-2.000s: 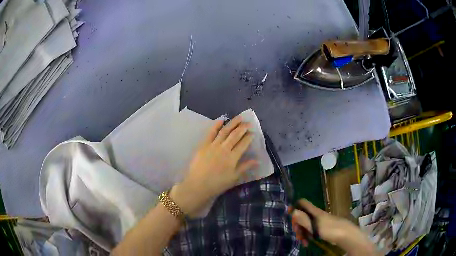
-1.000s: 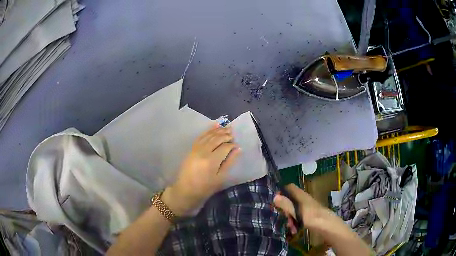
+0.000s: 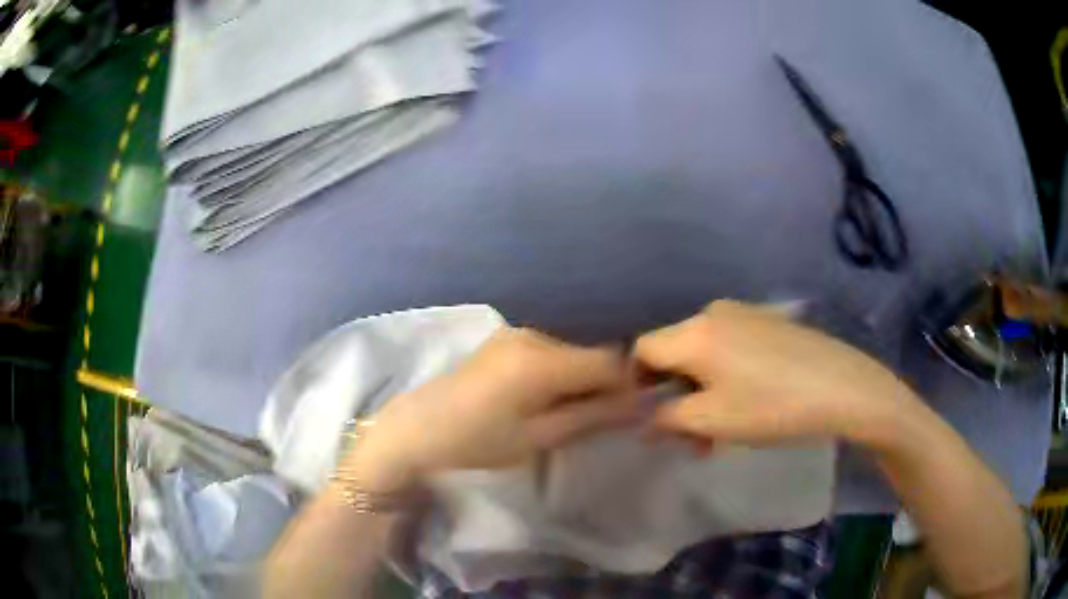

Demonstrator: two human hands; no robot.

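A light grey garment panel [image 3: 726,491] lies at the table's near edge, bunched up on its left side. My left hand [image 3: 527,392], with a gold bracelet at the wrist, is on the panel with fingers pinched on the cloth. My right hand [image 3: 732,374] meets it at the panel's middle, its fingertips also on the cloth. Both hands are blurred, and the spot between the fingertips is partly hidden. The black shears [image 3: 851,176] lie on the table beyond my right hand, blades pointing away.
A fanned stack of grey panels [image 3: 328,105] lies at the table's far left. The steam iron [image 3: 995,334] stands at the right edge, blurred. Folded grey cloth [image 3: 223,515] lies in the yellow-railed cart at the lower left. The green floor [image 3: 135,205] shows at left.
My right hand has let go of the shears, which now lie on the table, and has come to the panel beside my left hand. The view has swung left.
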